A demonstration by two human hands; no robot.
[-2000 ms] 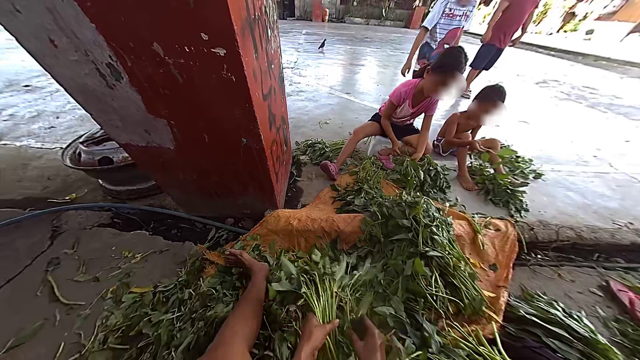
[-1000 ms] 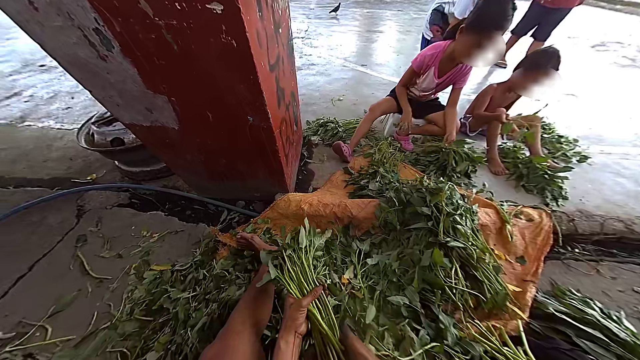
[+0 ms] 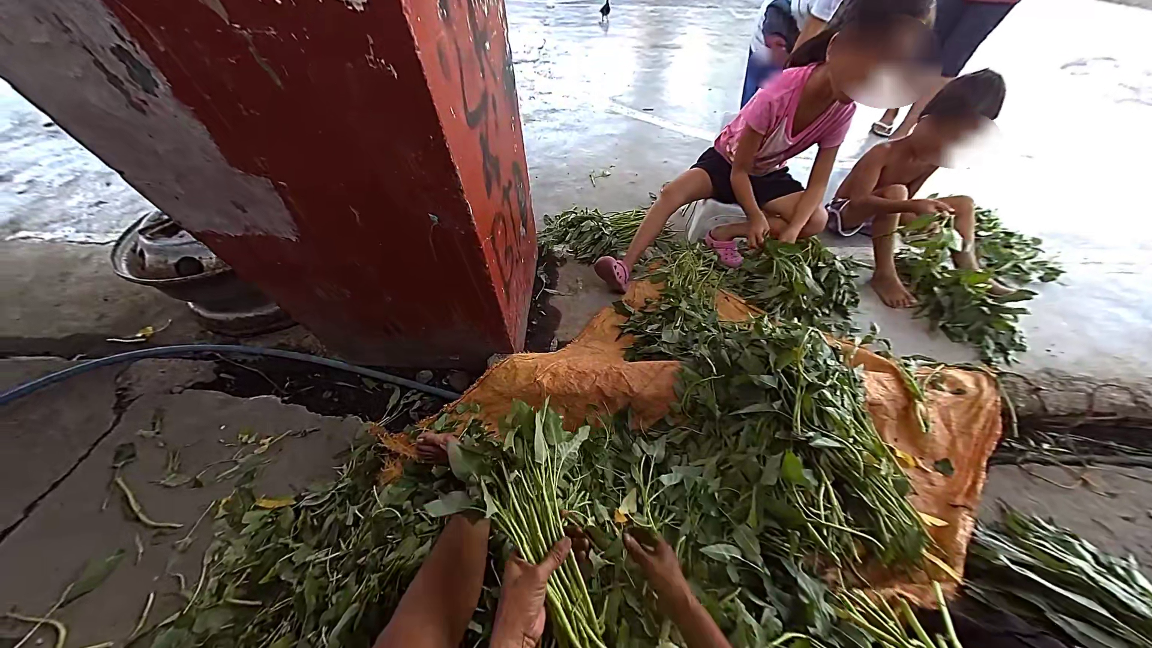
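My left hand point(image 3: 526, 589) is closed around the pale stems of a bunch of leafy greens point(image 3: 531, 513), whose leaves point away from me. My right hand point(image 3: 661, 567) is just right of the bunch, its fingertips at some leaves and a small yellowed leaf point(image 3: 623, 515); whether it grips a stem cannot be told. Under and around both hands lies a large heap of the same greens point(image 3: 765, 441), partly on an orange woven sack point(image 3: 576, 378). My bare leg point(image 3: 441, 576) extends along the left of the bunch, its foot partly covered by leaves.
A red painted pillar point(image 3: 360, 180) rises ahead on the left, with a blue hose point(image 3: 225, 349) and a metal basin point(image 3: 162, 261) near its base. Two people sit beyond the heap, handling greens point(image 3: 963, 288); others stand behind. More greens point(image 3: 1062, 576) lie at the lower right.
My right hand has moved forward from the lower edge to the leaves beside the bunch. My left hand stays on the stems.
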